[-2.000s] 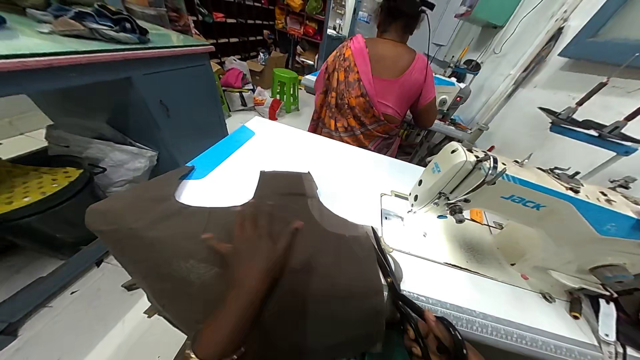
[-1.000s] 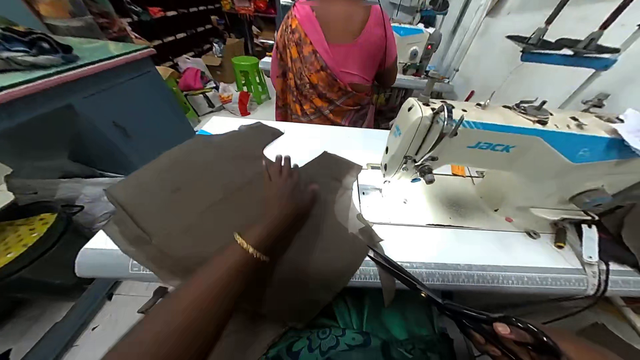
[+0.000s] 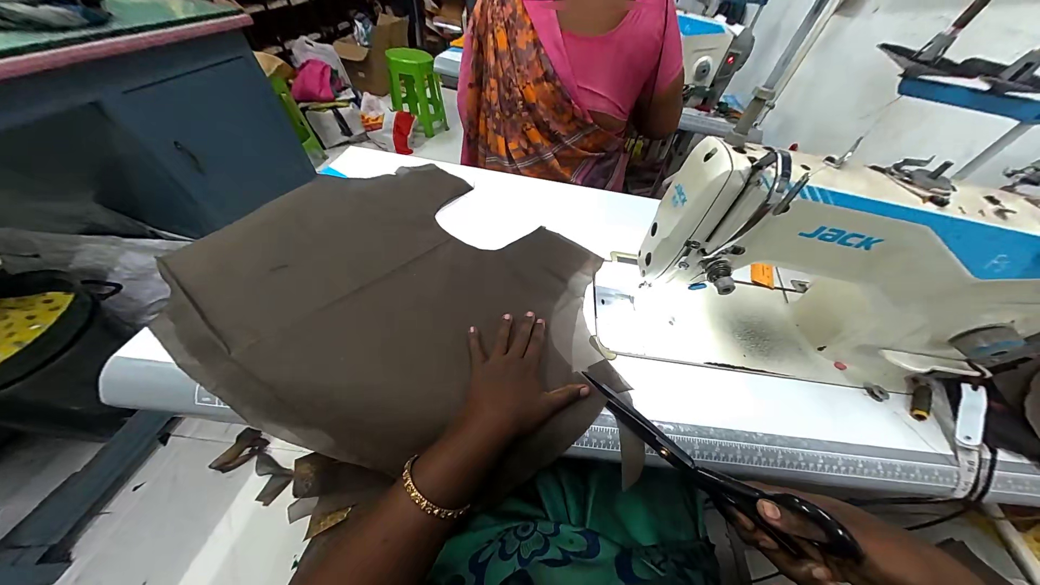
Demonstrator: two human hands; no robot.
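Note:
Brown fabric (image 3: 349, 276) with a curved neckline cutout lies across the white table and hangs over its front edge. My left hand (image 3: 512, 378) rests flat on it, fingers spread, a gold bangle at the wrist. At the lower right, my right hand (image 3: 788, 528) grips the handles of black fabric scissors (image 3: 674, 455). The scissors' tips touch the right edge of the fabric, close to my left thumb. A narrow strip of the fabric (image 3: 631, 451) dangles beside the blades.
A Jack sewing machine (image 3: 845, 236) stands on the table (image 3: 561, 195) at the right. A ruler tape (image 3: 731, 447) runs along the front edge. Beyond the table is a person in an orange and pink sari (image 3: 536, 97). A black bin (image 3: 57, 366) is at the left.
The view has shifted. The fabric has turned on the table, and my left hand now lies nearer its right side, close to the scissors' tips. A strip now hangs from the fabric's edge.

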